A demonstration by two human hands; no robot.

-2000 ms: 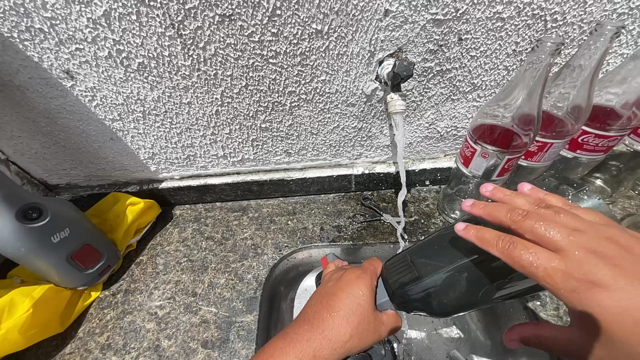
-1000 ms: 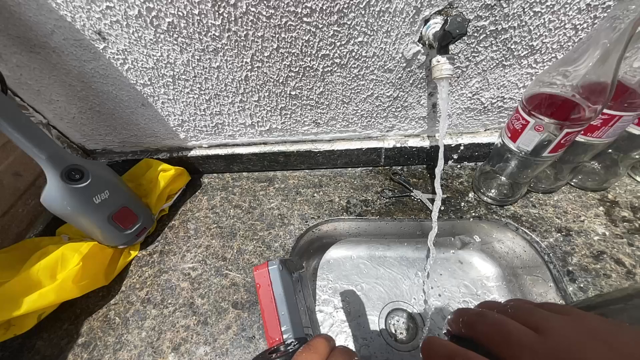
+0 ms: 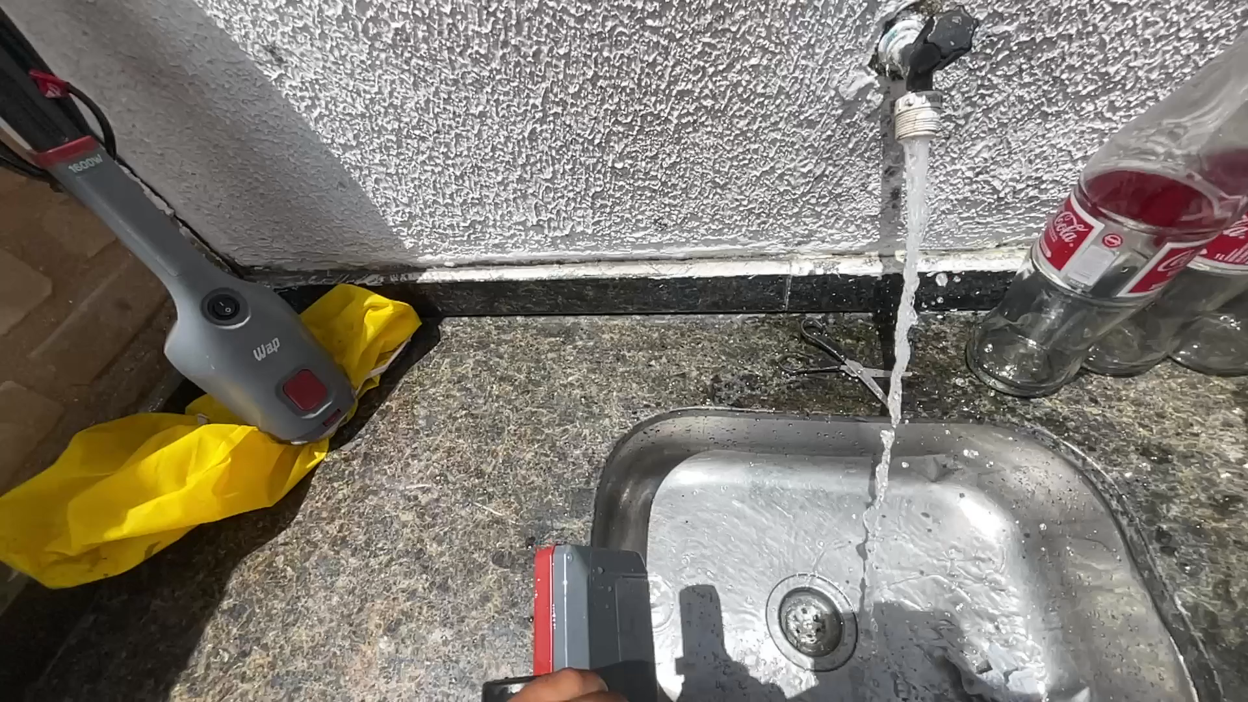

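Note:
Only the fingers of my left hand (image 3: 567, 685) show, at the bottom edge, against a grey, black and red plastic part (image 3: 595, 609); how they hold it is cut off by the frame. The part lies over the left rim of the stainless steel sink (image 3: 975, 546). My right hand is out of view. Water runs from the wall tap (image 3: 921, 68) into the sink, right of the drain (image 3: 811, 624).
Several glass bottles (image 3: 1072, 283) stand right of the tap. Small scissors (image 3: 848, 366) lie behind the sink. At the left, a grey Wap vacuum body (image 3: 258, 341) rests on a yellow cloth (image 3: 166, 487). A textured wall (image 3: 585, 127) rises behind the counter.
Two seconds ago both hands were at a dark, clear-walled container over the sink; that container and my right hand have left the view. The view has shifted.

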